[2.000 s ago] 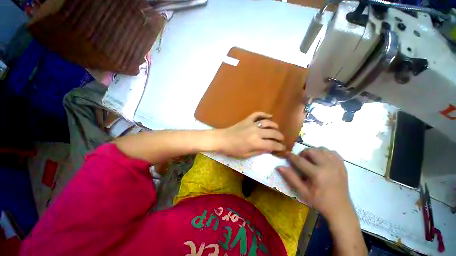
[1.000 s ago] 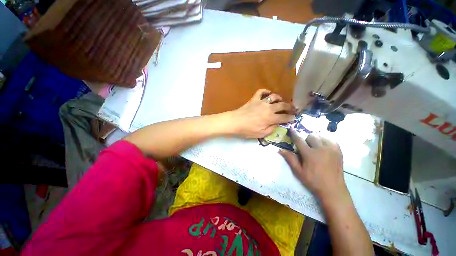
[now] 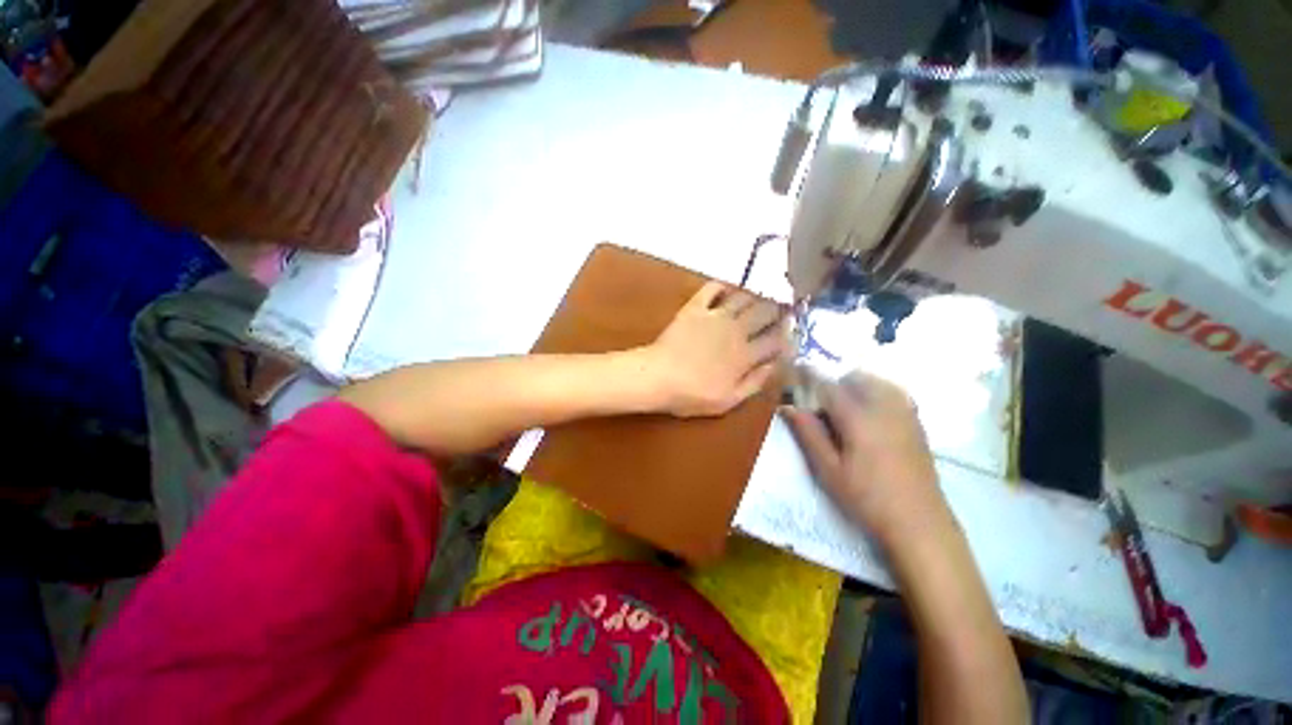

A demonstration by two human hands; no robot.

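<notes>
A tan-brown leather panel (image 3: 652, 467) lies under the sewing machine head (image 3: 850, 198), its right edge by the needle area. Its near corner hangs over the table's front edge, and a small white piece (image 3: 524, 449) shows at its left edge. My left hand (image 3: 720, 354) lies flat on the panel, fingers spread and pointing to the needle. My right hand (image 3: 857, 439) is at the panel's right edge just in front of the needle, thumb and forefinger close together on it. The fingertips are blurred, and the presser foot is partly hidden.
A tall brown panel stack (image 3: 241, 121) and a pale lining stack (image 3: 475, 36) stand at the left and back left of the table (image 3: 468, 213). Red-handled snips (image 3: 1141, 574) lie right of the machine, a black phone (image 3: 1060, 404) on its bed. Brown pieces (image 3: 765, 31) lie behind.
The panel has turned, its free part swinging from behind my left hand towards my body and over the table edge. The white label at its far corner no longer shows there. Both hands stay by the needle.
</notes>
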